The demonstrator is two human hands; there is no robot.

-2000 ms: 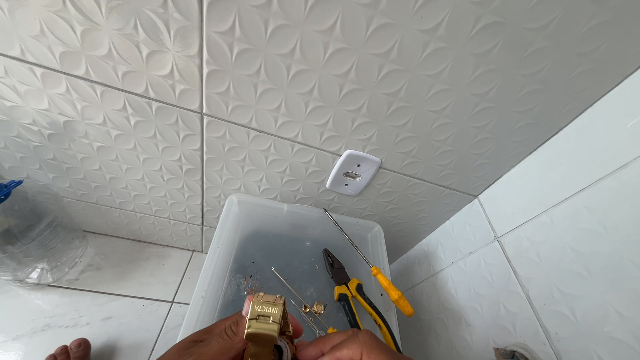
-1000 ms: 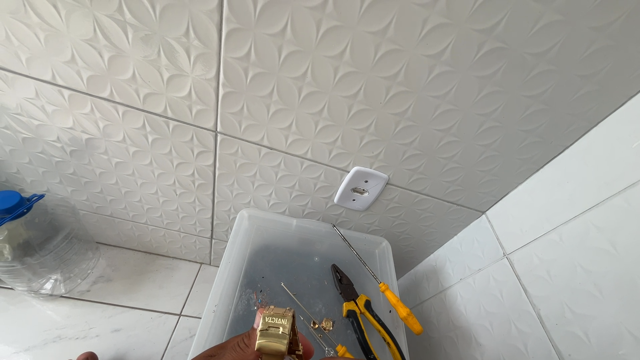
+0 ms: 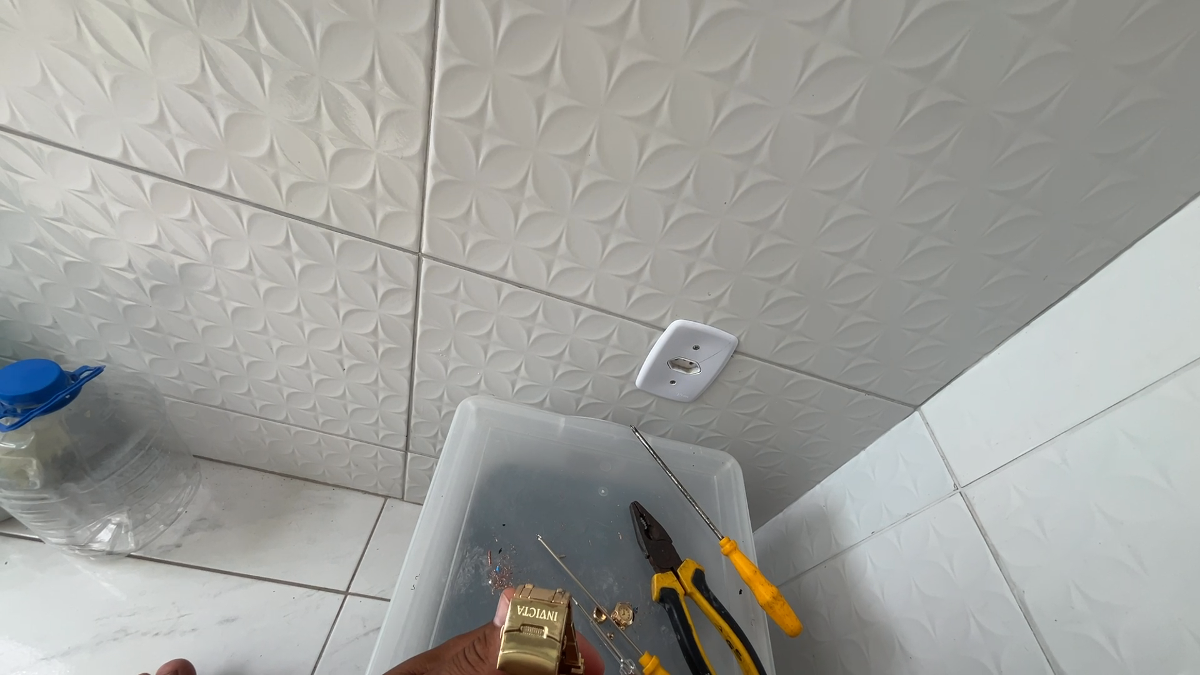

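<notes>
My left hand (image 3: 459,653) holds a gold-coloured Invicta metal watch band with its clasp (image 3: 536,630) at the bottom edge. Of my right hand, at most a sliver of fingertip may show behind the clasp; which hand it belongs to is unclear. Just right of the clasp, small gold-coloured metal parts (image 3: 622,615) lie on the translucent plastic lid or box (image 3: 600,431). A thin screwdriver (image 3: 574,574) with a yellow handle lies there too. Combination pliers (image 3: 677,583) with yellow and black grips rest farther right, beside a longer yellow-handled screwdriver (image 3: 741,561).
Behind the plastic box stands a white patterned tile wall with an outlet plate (image 3: 687,361). A clear plastic jug (image 3: 89,459) with a blue cap is on the marble-look floor tiles at left. Reddish crumbs (image 3: 500,570) lie on the box. A toe shows at the bottom left.
Two seconds ago my right hand was plainly beside the watch band; it has since dropped out of clear view. The view has shifted, showing more of the jug.
</notes>
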